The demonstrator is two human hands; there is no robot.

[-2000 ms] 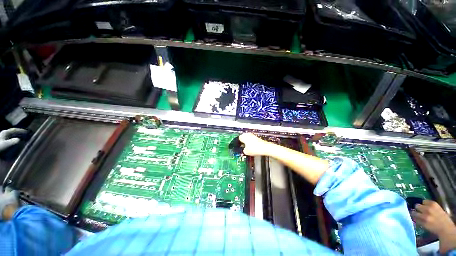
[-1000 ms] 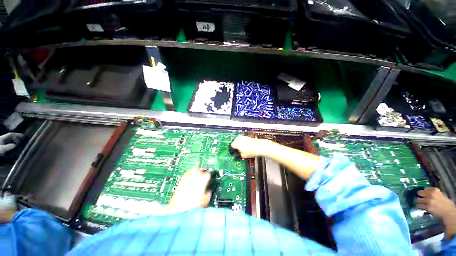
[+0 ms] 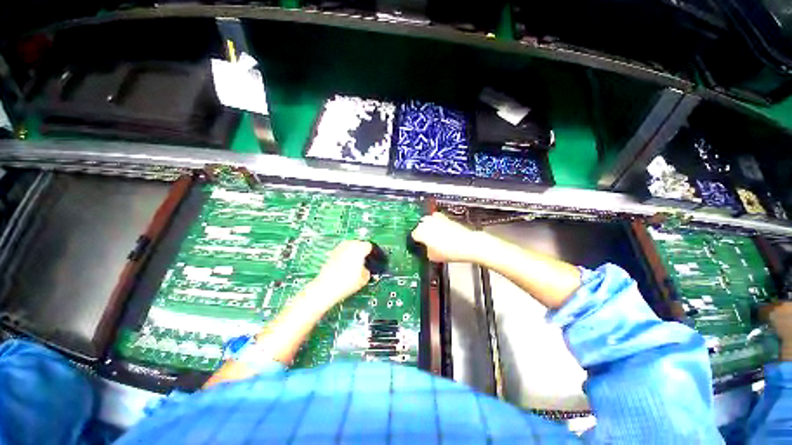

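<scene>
A large green circuit board (image 3: 234, 261) lies in its dark carrier with red-brown side bars in front of me. My left hand (image 3: 354, 265) is over the right half of the board, its black-covered fingertips pointing down at it. My right hand (image 3: 437, 238) is at the board's upper right edge beside the carrier bar, black coverings on its fingertips. The fingers of both hands hide what is under them; I cannot tell if they hold a part.
On the green shelf are bins of white connectors (image 3: 334, 130), blue cylinders (image 3: 429, 139) and small blue parts (image 3: 507, 168). Another board (image 3: 708, 269) lies at the right, with a co-worker's hand (image 3: 775, 323) at its edge. A blue sleeve (image 3: 39, 395) is at lower left.
My left hand has come in over the board from below and moved slightly up. My right hand stays near the upper right edge. The right-hand board has moved farther right, away from mine.
</scene>
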